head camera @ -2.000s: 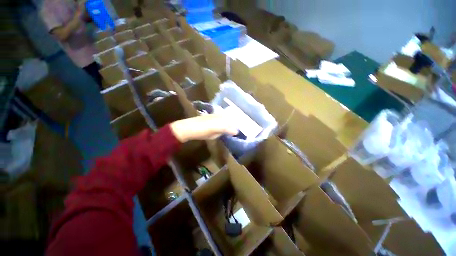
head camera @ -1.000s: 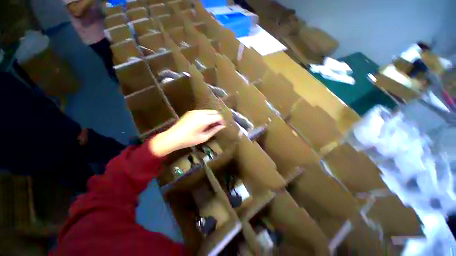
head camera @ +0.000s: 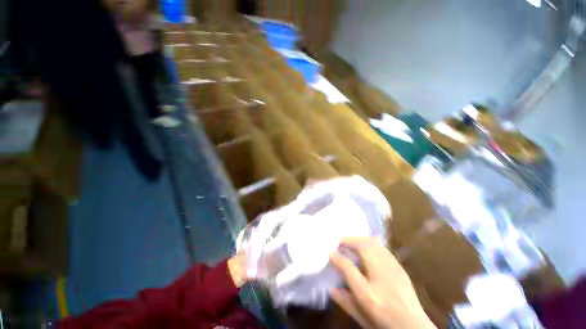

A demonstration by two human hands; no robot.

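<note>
A wrapped security camera (head camera: 315, 231) in a clear, shiny air column bag is held up in front of me, above the cartons (head camera: 283, 144). The view is blurred, so its details cannot be made out. My right hand (head camera: 376, 283) grips the near right side of the bag, fingers over the plastic. My left hand (head camera: 239, 268) is at the bag's left side, with its fingers mostly hidden behind the bag. Only a small part of that hand shows beyond the red sleeve.
Wrapped cameras and clear bags (head camera: 472, 215) are heaped at the right. Blue and white stacks (head camera: 299, 61) lie beyond the cartons. A person in dark clothes (head camera: 83, 71) is at the upper left, with another person behind. Blue floor and brown boxes (head camera: 38, 173) are at the left.
A wrapped camera was lowered among the cartons and let go. My left hand has drawn back empty, then taken hold of another wrapped camera. My right hand has come into view on it.
</note>
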